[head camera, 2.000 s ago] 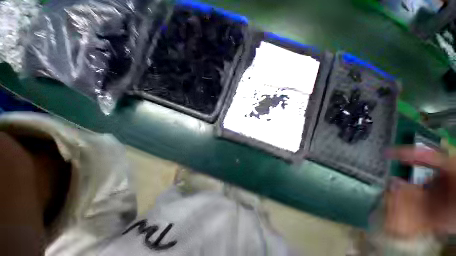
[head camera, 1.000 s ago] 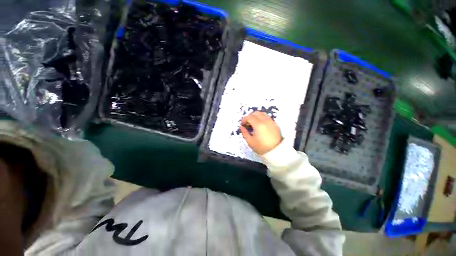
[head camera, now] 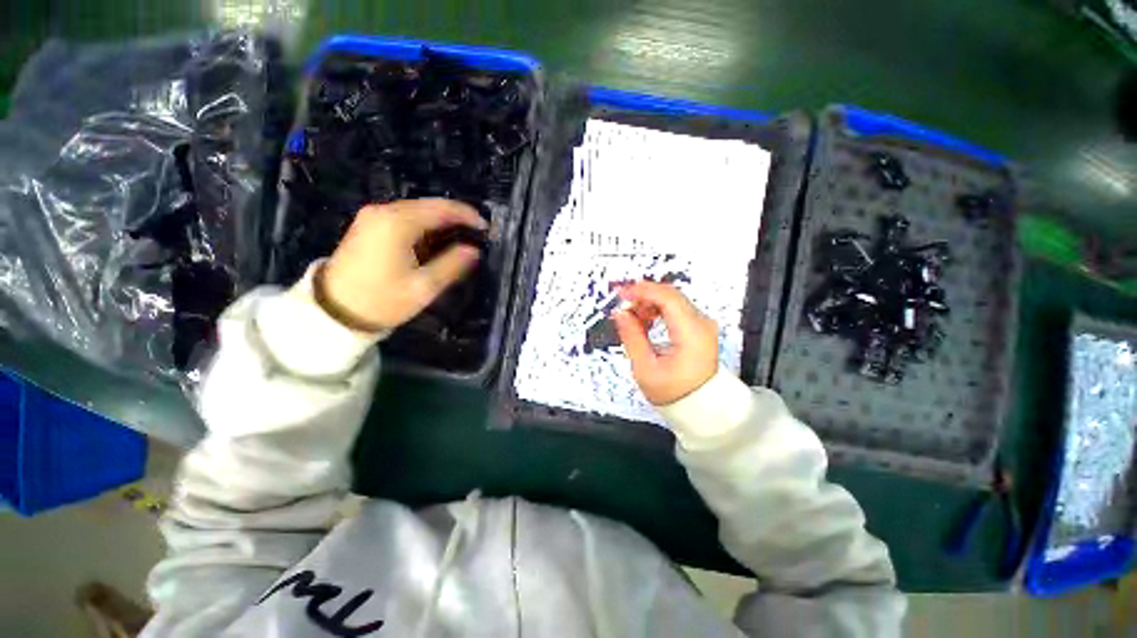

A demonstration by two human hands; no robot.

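Note:
My left hand (head camera: 384,264) is bare and over the left tray (head camera: 499,327). Its thumb and index finger are apart above the loose black plastic housings (head camera: 418,137); no held part shows. My right hand (head camera: 680,353) is bare and over the middle tray (head camera: 783,187). Its thumb and index fingertips are close together, with a small white spot between them; whether it is a held piece is unclear. White pieces (head camera: 673,181) lie in rows at the top of this tray and scattered lower down. Dark bits lie by the right fingertips.
The right tray (head camera: 810,418) holds a pile of black units (head camera: 879,299) with bright spots. Blue-handled pliers or cutters (head camera: 985,517) and a blue-rimmed bin of white pieces (head camera: 1097,436) are at the right. A crumpled clear bag (head camera: 100,199) and blue container (head camera: 69,442) are at the left.
My left hand has come into view over the left tray. My right hand went from the right side to the middle tray and has shifted slightly right there. The view has shifted.

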